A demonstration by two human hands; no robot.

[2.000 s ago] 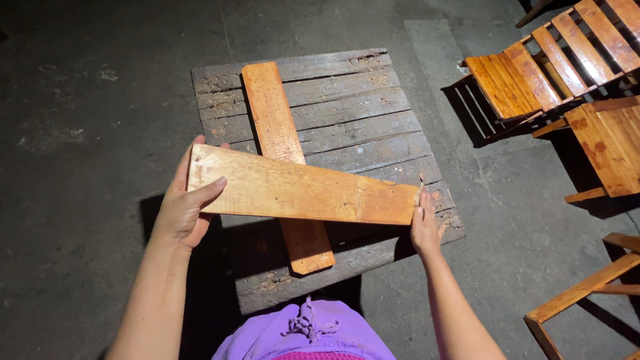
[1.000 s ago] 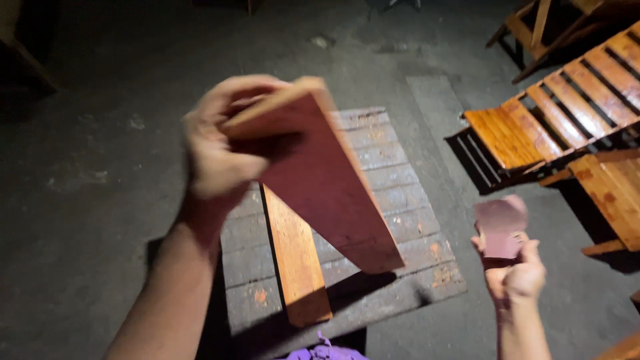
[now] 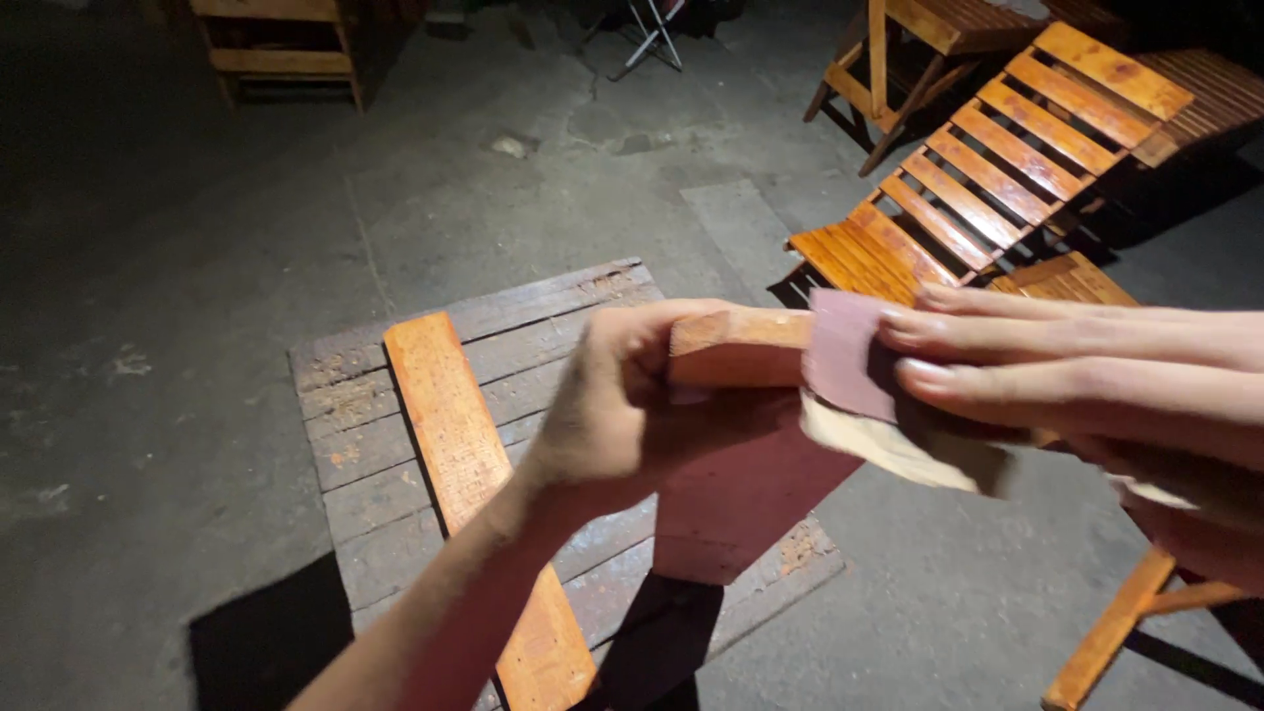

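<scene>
My left hand (image 3: pixel 612 415) grips a wooden board (image 3: pixel 750 504) near its upper end. The board stands steeply over the slatted wooden table (image 3: pixel 365 533), its lower end at the tabletop and its cut end edge turned up. My right hand (image 3: pixel 1066 385), fingers stretched out flat, holds a folded piece of sandpaper (image 3: pixel 849 355) with a pinkish face and a pale side against the right part of that end edge. My right thumb is hidden. A second varnished board (image 3: pixel 454 434) lies flat on the table, left of the held one.
A slatted wooden lounge chair (image 3: pixel 1007 168) stands at the upper right, with a wooden frame (image 3: pixel 869 89) behind it. Wooden legs (image 3: pixel 1116 632) show at the lower right. Another wooden piece (image 3: pixel 281 61) stands at the back left, and thin metal legs (image 3: pixel 652 39) at the top.
The held board, level between both hands two seconds ago, is now upended in my left hand. My right hand let go of it, held the sandpaper off to the right, and now has it on the board's end.
</scene>
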